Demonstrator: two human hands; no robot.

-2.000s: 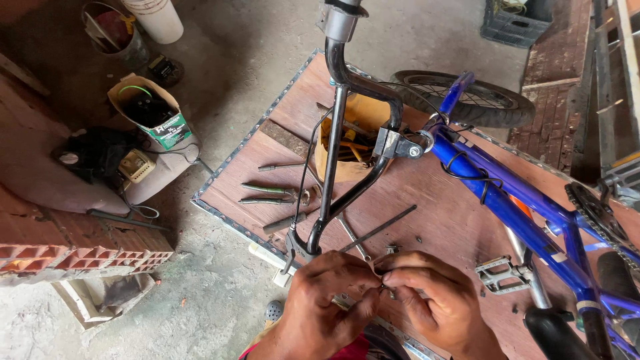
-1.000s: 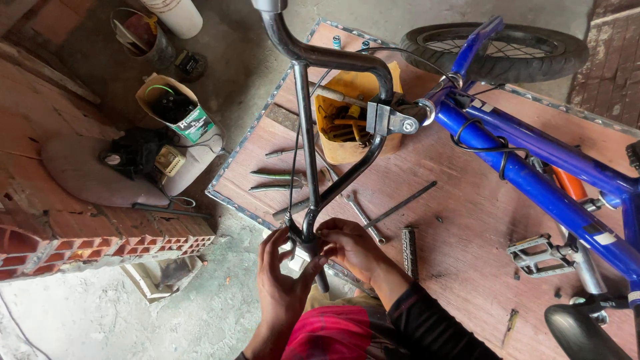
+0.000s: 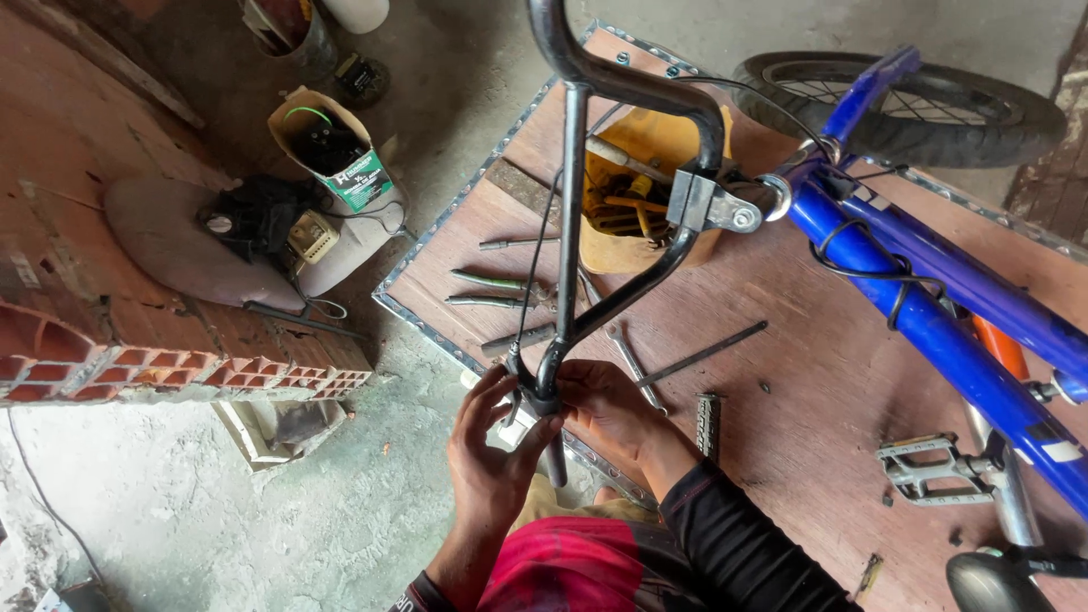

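Black bicycle handlebars reach down toward me from a clamped stem on a blue bicycle frame. Around the brake lever clamp near the bar's lower end, my left hand holds the brake lever side with thumb and fingers. My right hand grips the same clamp area from the other side, its fingertips partly hidden behind the bar. A black brake cable runs up from the lever. The bar's end sticks out below my hands.
On the wooden table lie pliers, a wrench, a metal rod and a yellow container of tools. A pedal and wheel are at right. A brick wall and an open box stand left.
Two seconds ago my hands were together over a small item below the handlebars; now they are at the brake lever clamp. The view has shifted. Since one second ago the hands have stayed at the clamp.
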